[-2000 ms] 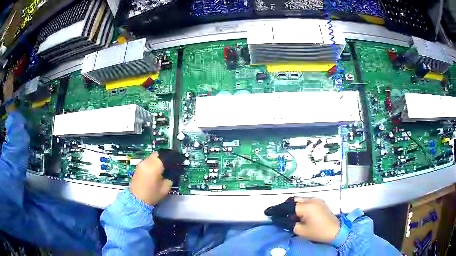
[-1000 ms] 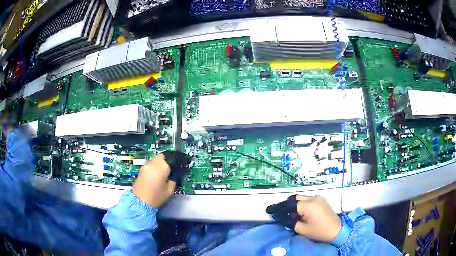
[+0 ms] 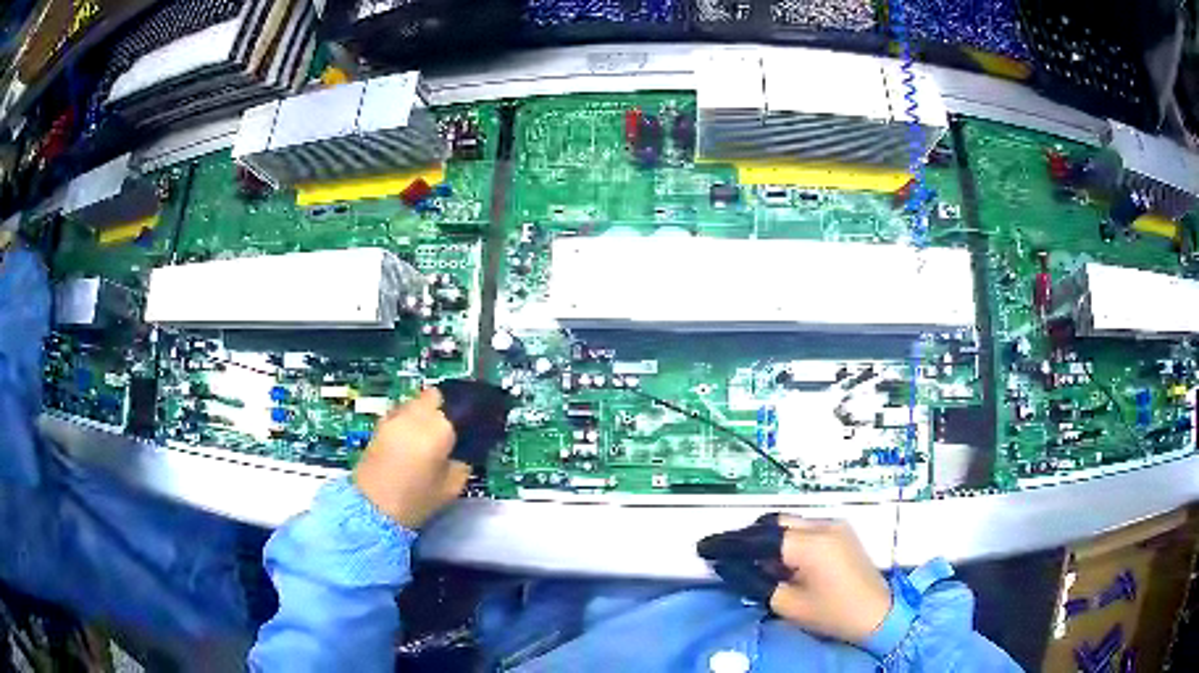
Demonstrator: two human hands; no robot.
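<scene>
A large green circuit board (image 3: pixel 631 454) lies in front of me, with a long white-silver heatsink (image 3: pixel 763 283) across its middle and a finned heatsink (image 3: pixel 822 112) over a yellow strip at its far edge. My left hand (image 3: pixel 427 447), with black finger coverings, rests at the board's front left corner, over the gap to the neighbouring board. My right hand (image 3: pixel 809 572), also with black finger coverings, lies curled at the front rail. The fingertips of both hands are dark and bunched; whether they hold anything cannot be told.
Another board (image 3: pixel 197 408) lies left and one (image 3: pixel 1065 434) right. A metal rail (image 3: pixel 579 539) runs along the front. Black bins of blue-purple parts (image 3: pixel 592 13) and stacked trays (image 3: pixel 197 59) stand behind. A blue coiled cord (image 3: pixel 909 79) hangs across. Another person's blue sleeve (image 3: pixel 79 500) is at left.
The boards and shelf appear shifted slightly to the right in view. My hands have stayed almost in place. The other person's arm at the left has moved up and towards the picture's edge.
</scene>
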